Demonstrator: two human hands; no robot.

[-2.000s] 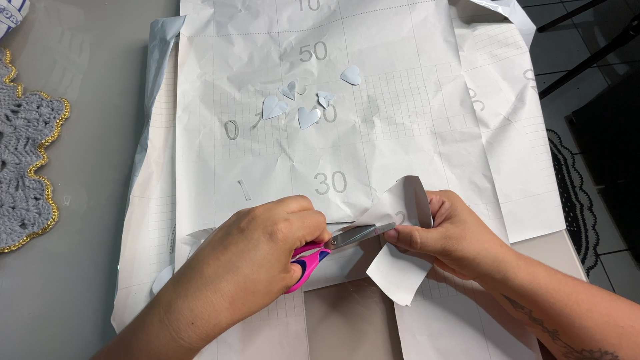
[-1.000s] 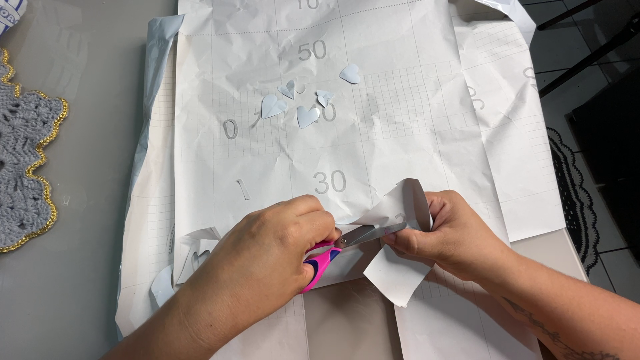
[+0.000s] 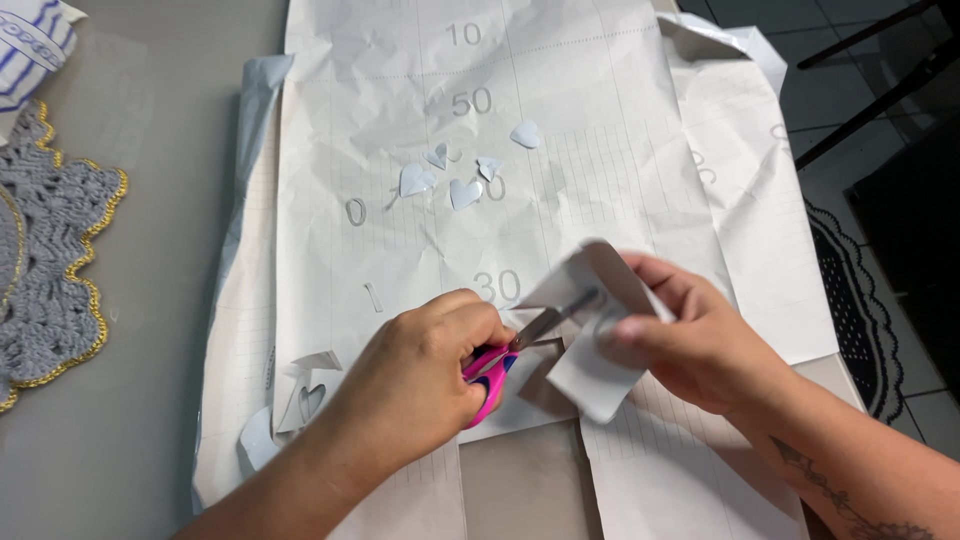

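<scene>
My left hand grips the pink and dark blue handles of a pair of scissors. Their metal blades point up and right against a curled piece of white paper, partly hidden by it. My right hand pinches that piece, thumb in front, slightly blurred. Beyond the hands, several small pale blue paper hearts lie on a large sheet of printed pattern paper. A thin paper sliver rests on the sheet. Beside my left forearm is a paper scrap with a heart-shaped cutout.
The creased sheet covers much of the grey table, its side parts folded. A grey crochet mat with a yellow edge lies at the left, below a blue and white item. At right, a black rug lies on the tiled floor.
The piece of paper in my right hand has turned and shifted, and more of the scissor blades shows. My left hand stays on the scissors. The hearts have not moved.
</scene>
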